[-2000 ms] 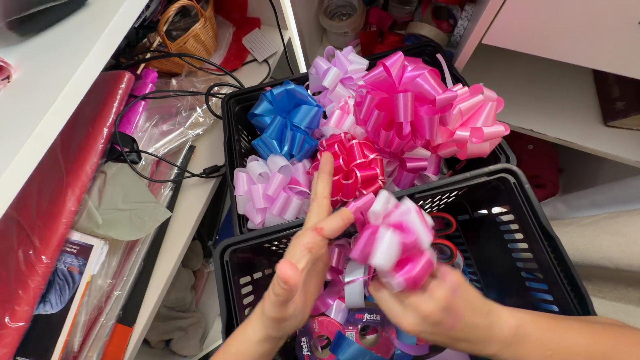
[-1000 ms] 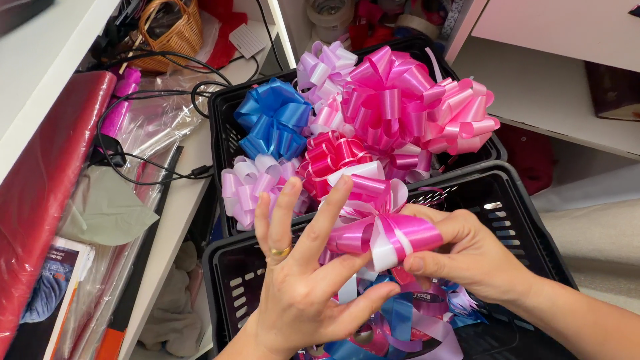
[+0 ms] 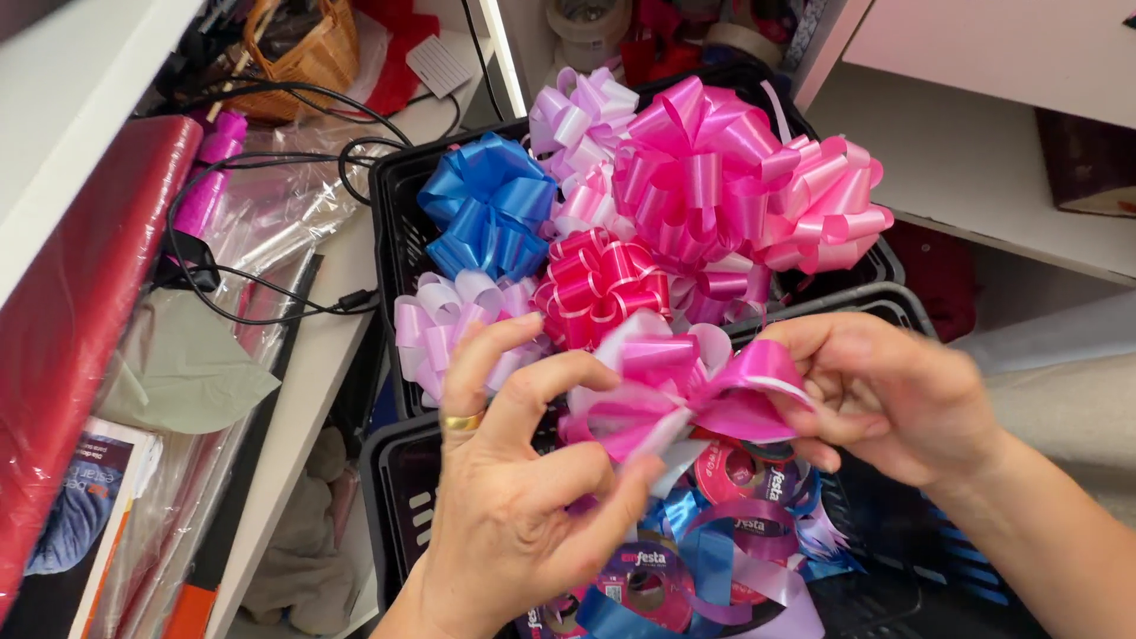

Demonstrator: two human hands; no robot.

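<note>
A pink and white pull bow of ribbon (image 3: 661, 382) is between my two hands, above the near black plastic basket (image 3: 399, 435). My right hand (image 3: 874, 399) pinches a loop at its right side. My left hand (image 3: 532, 479), with a ring, has its fingers curled at the bow's left side; thumb and fingertips touch or nearly touch its loops, and blur hides which. Under the hands lie ribbon spools (image 3: 648, 581) and loose blue ribbon (image 3: 706, 550). Behind, the far basket (image 3: 386, 231) holds a blue bow (image 3: 488, 204), a red bow (image 3: 603, 288) and several pink and lilac bows (image 3: 701, 169).
On the left are a red plastic-wrapped roll (image 3: 98, 328), clear film, black cables (image 3: 257, 160) and a wicker basket (image 3: 311, 62). White shelf edges (image 3: 311, 444) flank the baskets on both sides. A white tub (image 3: 590, 31) stands at the back.
The pink and white bow was bunched in my right hand with my left hand flat beside it; it is now spread between both hands. My left fingers have curled in toward its loops.
</note>
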